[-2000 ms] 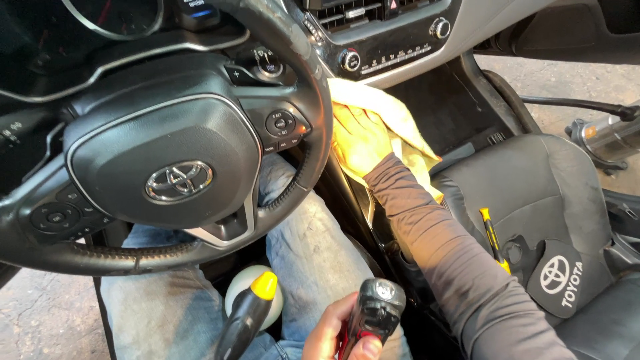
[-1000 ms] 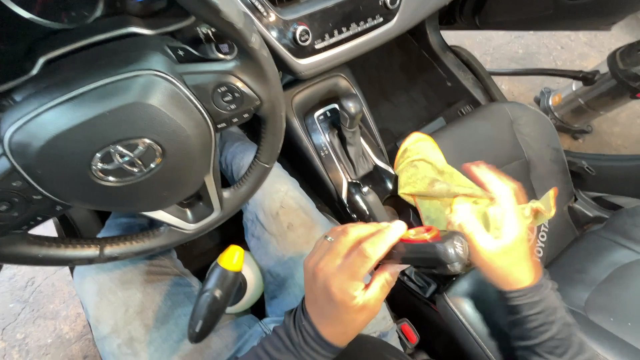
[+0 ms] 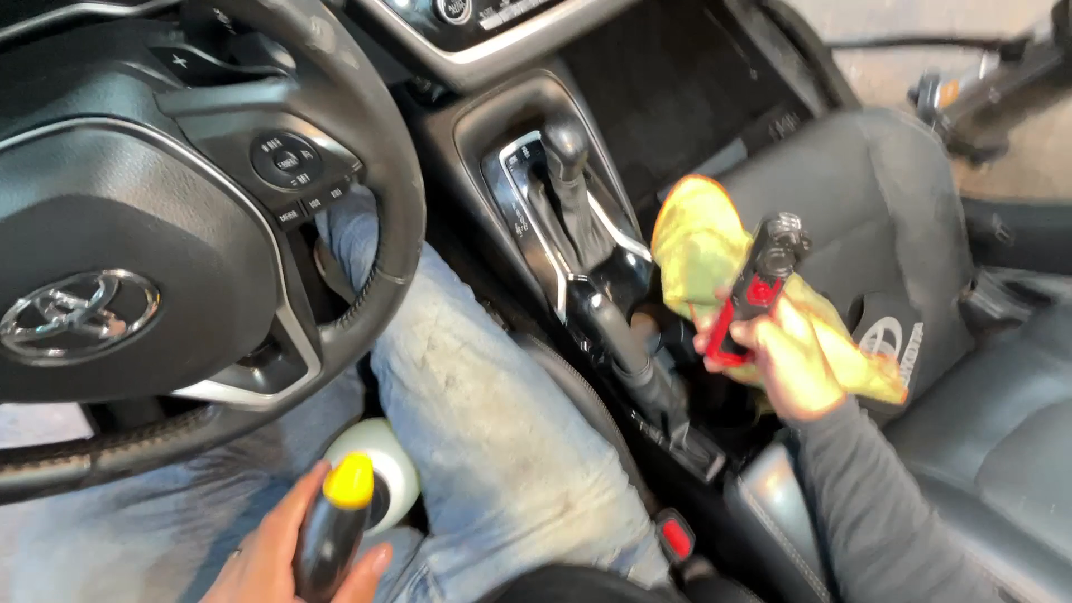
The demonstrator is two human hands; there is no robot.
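My left hand (image 3: 276,536) is around the black head of what looks like a spray bottle (image 3: 335,523) with a yellow tip. Its white body (image 3: 400,473) stands upright between my thighs. To the right of the parking brake lever (image 3: 620,339), my right hand (image 3: 800,360) grips a black-and-red handheld tool (image 3: 760,289) with a glossy round end; its exact kind is unclear. A yellow cloth (image 3: 703,243) lies bunched beneath that tool and around the same hand, hanging toward the passenger seat. Some of the right fingers are hidden behind the tool and cloth.
At the left is the steering wheel (image 3: 402,184). The gear lever (image 3: 565,146) stands upright in the centre console, with a red seat belt buckle (image 3: 675,538) lower down. Beyond lies the black passenger seat (image 3: 871,193) bearing a dark Toyota-marked piece (image 3: 883,331).
My left hand has left the black-and-red tool and moved down-left to the spray bottle. The tool is now in my right hand with the cloth. The view has tilted down since the first frame.
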